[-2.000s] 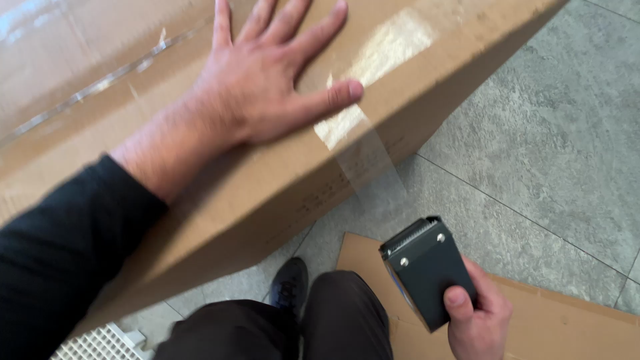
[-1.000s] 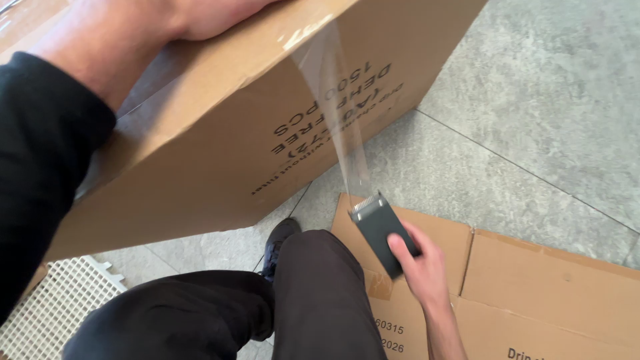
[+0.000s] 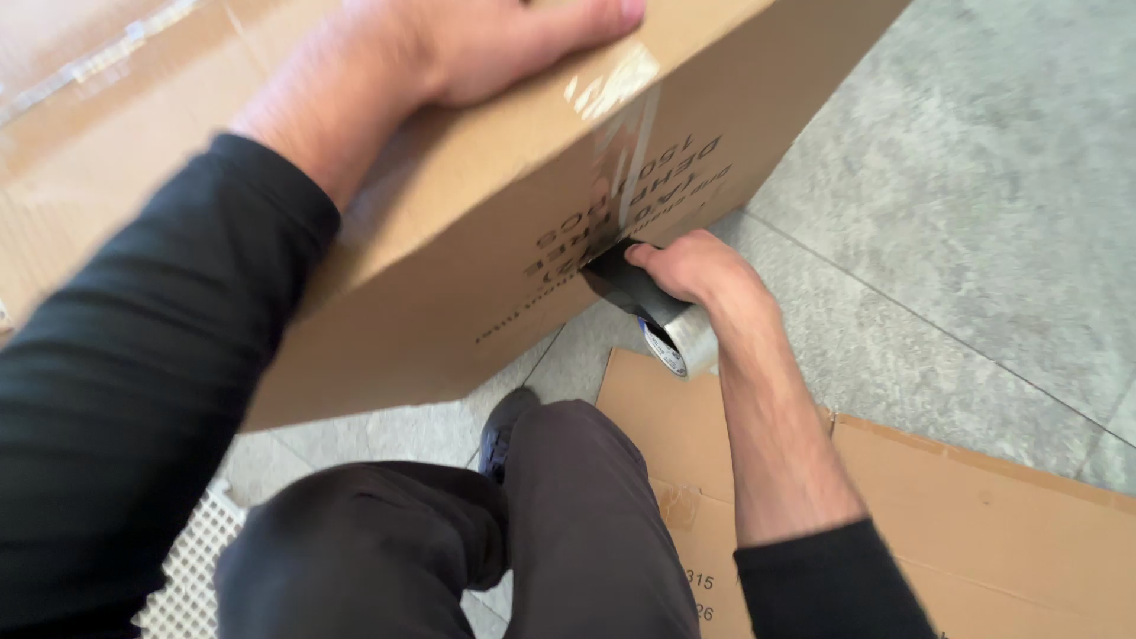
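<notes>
A large cardboard box with printed writing on its side fills the upper left. My left hand rests on the box's top near the edge; its fingers are partly cut off by the frame, and it grips nothing. A strip of clear packing tape runs over that edge and down the printed side. My right hand holds a black tape dispenser, whose front end is against the side of the box at the strip's lower end. The roll of clear tape shows at the dispenser's near end.
A flattened cardboard sheet lies on the grey tiled floor at the lower right. A white perforated plastic piece is at the lower left. My legs and one dark shoe are beneath the box.
My right hand has brought the dispenser up against the box's side. The tape, which hung stretched away from the box one second ago, now lies along that side.
</notes>
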